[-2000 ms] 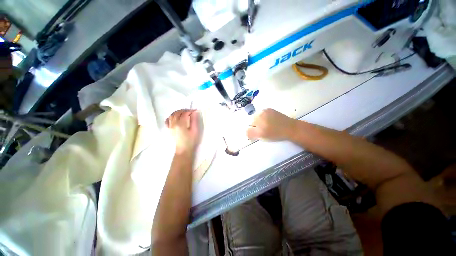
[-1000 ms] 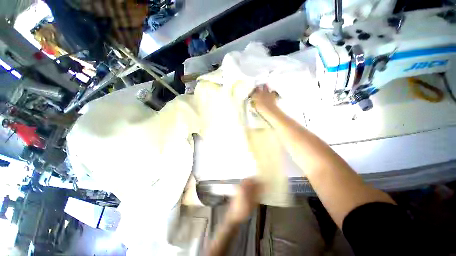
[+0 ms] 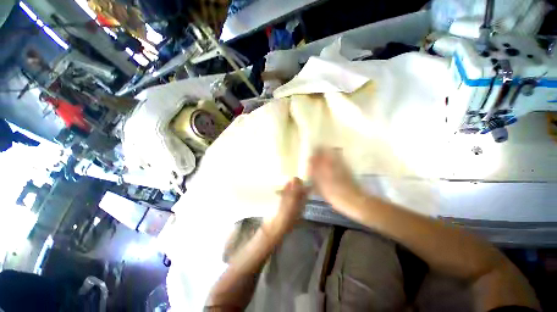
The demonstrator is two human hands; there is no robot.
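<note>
A large cream and white fabric panel point(image 3: 256, 155) lies over the left part of the white table and hangs over its front edge toward the floor at the left. My left hand point(image 3: 293, 200) is at the table's front edge with its fingers curled on the fabric's edge. My right hand point(image 3: 330, 173) is just right of it, over the fabric and motion-blurred; its grip cannot be made out. The white and blue sewing machine head point(image 3: 498, 79) stands at the upper right, away from both hands. Glare hides the fabric's right edge.
A cream-yellow machine with a round wheel point(image 3: 204, 125) stands beyond the fabric at the left. The grey ruler-marked table edge point(image 3: 482, 230) runs in front of me. A yellow-orange loop point(image 3: 552, 125) is cut off at the right rim. My knees in beige trousers are below.
The view has swung left, so the machine head sits farther right. The fabric is spread wider across the table's left part. My right hand has come back toward me, close beside my left hand.
</note>
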